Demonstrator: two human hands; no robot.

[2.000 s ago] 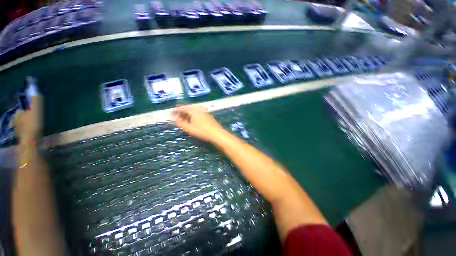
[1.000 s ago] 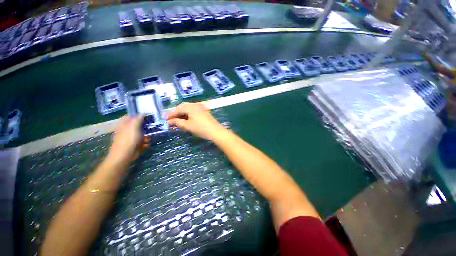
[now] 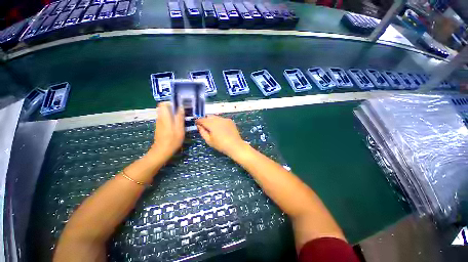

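Note:
My left hand (image 3: 170,128) holds a plastic housing (image 3: 189,97) upright by its left side, above the rail, with its open recessed face towards me. My right hand (image 3: 218,134) is at the housing's lower right corner, thumb and fingertips pinched together. Whether a small part is between those fingertips I cannot tell. A clear blister tray (image 3: 154,174) lies flat under both forearms, with rows of shiny pockets; brighter small pieces show in its nearer rows.
A green conveyor (image 3: 118,56) beyond the pale rail (image 3: 287,102) carries a spaced row of housings (image 3: 235,82). Stacked glossy sheets (image 3: 421,148) lie at the right, white sheets (image 3: 31,153) at the left. Dark units (image 3: 231,13) stand beyond the belt. A brown carton (image 3: 400,243) is lower right.
My left hand came from the far left with a housing and brought it to my right hand. Since one second ago the housing has been tilted more upright. The view has shifted.

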